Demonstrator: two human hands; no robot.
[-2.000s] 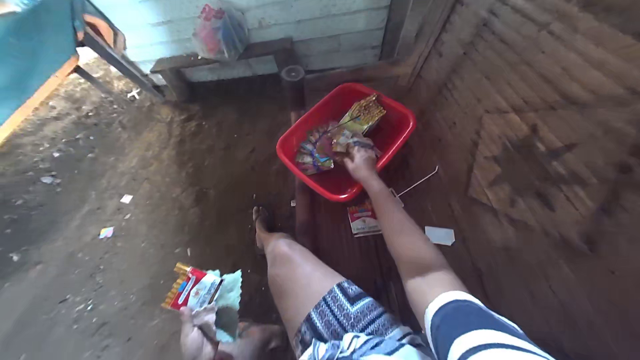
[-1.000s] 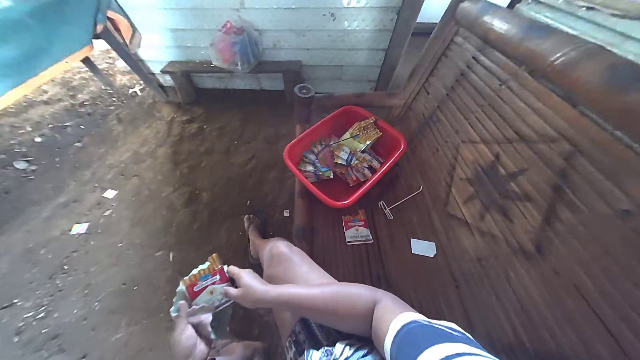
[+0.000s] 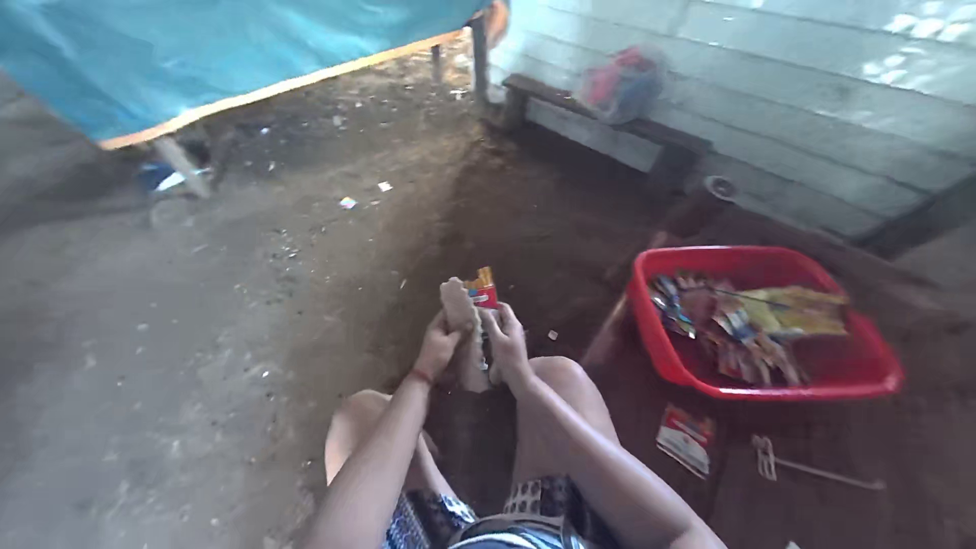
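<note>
Between my knees both hands are together. My left hand (image 3: 440, 345) grips a torn piece of brown cardboard (image 3: 457, 305) with a ragged edge. Against it, my right hand (image 3: 507, 341) holds a small red packet (image 3: 483, 296) with yellow-orange sticks or strips showing at its top. A red plastic basin (image 3: 663, 351) is to the right on a wooden bench, with several colourful packets (image 3: 751, 324) inside. In front of the basin lie a red and white packet (image 3: 686, 440) and a thin rod with a looped end (image 3: 827, 474).
A low wooden bench (image 3: 679, 135) by the pale plank wall (image 3: 801, 99) bears a plastic bag (image 3: 621, 82) with red and blue contents. Blue-green sheeting (image 3: 252, 53) covers a raised frame at the upper left. Scraps of litter (image 3: 348, 203) lie on the dirt ground.
My right hand was at the basin, then came to the packet beside my left hand. Both hands now hold the bundle between the knees. The view has swung left.
</note>
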